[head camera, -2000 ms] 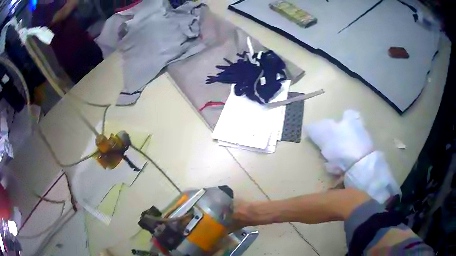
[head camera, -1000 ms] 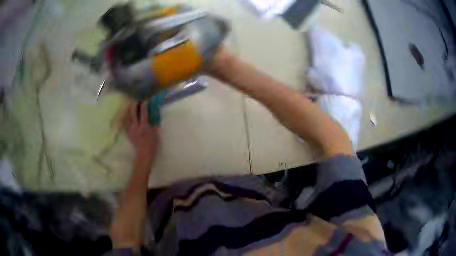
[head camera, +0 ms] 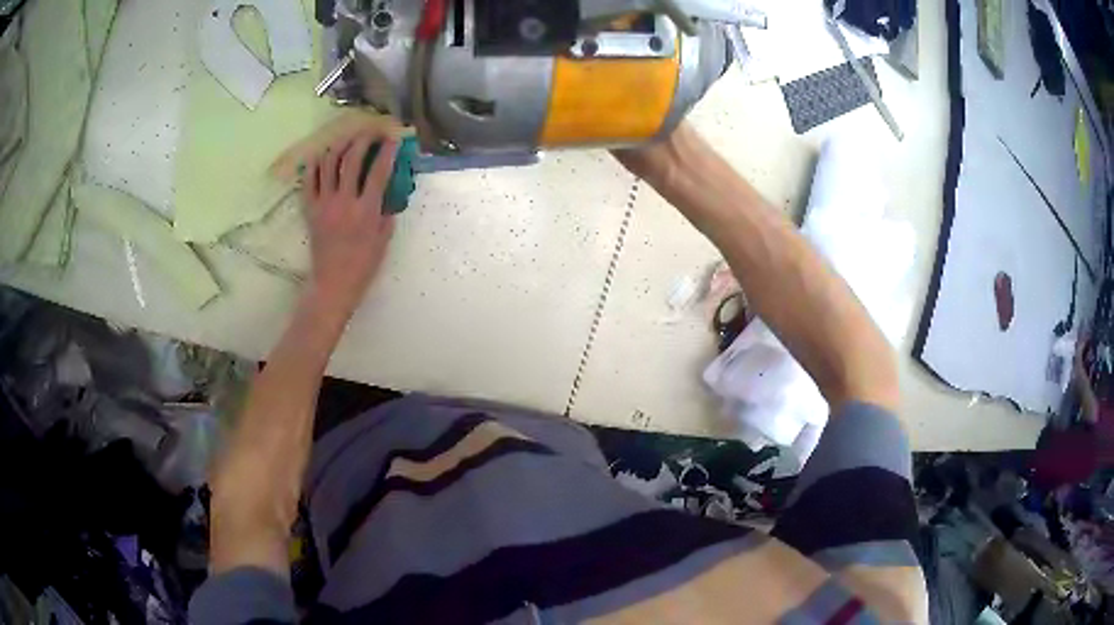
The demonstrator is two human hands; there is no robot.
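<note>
The cutting machine (head camera: 489,86), grey metal with an orange band, stands at the top centre, its upper part cut off by the frame edge. My right hand (head camera: 654,153) is behind the machine's right end, its fingers hidden by the motor body. My left hand (head camera: 348,183) rests on a teal hold-down (head camera: 401,175) just left of the machine's flat base plate, with a tan strip by the fingers. The pale green fabric lay (head camera: 226,159) lies under and left of my left hand. A white horseshoe-shaped paper piece (head camera: 244,73) lies on the lay.
Pale green offcuts (head camera: 147,238) lie at the left. A white bundle (head camera: 849,232) and scissors (head camera: 729,320) are by my right forearm. A dark-edged grey lay (head camera: 996,232) with a reddish-brown chip (head camera: 1004,300) is at the right. Scraps (head camera: 98,391) are heaped below the table (head camera: 525,281).
The view has tilted down and steadied. My left hand and the teal hold-down, out of view two seconds ago, now show clearly. The machine appears larger and higher in the picture.
</note>
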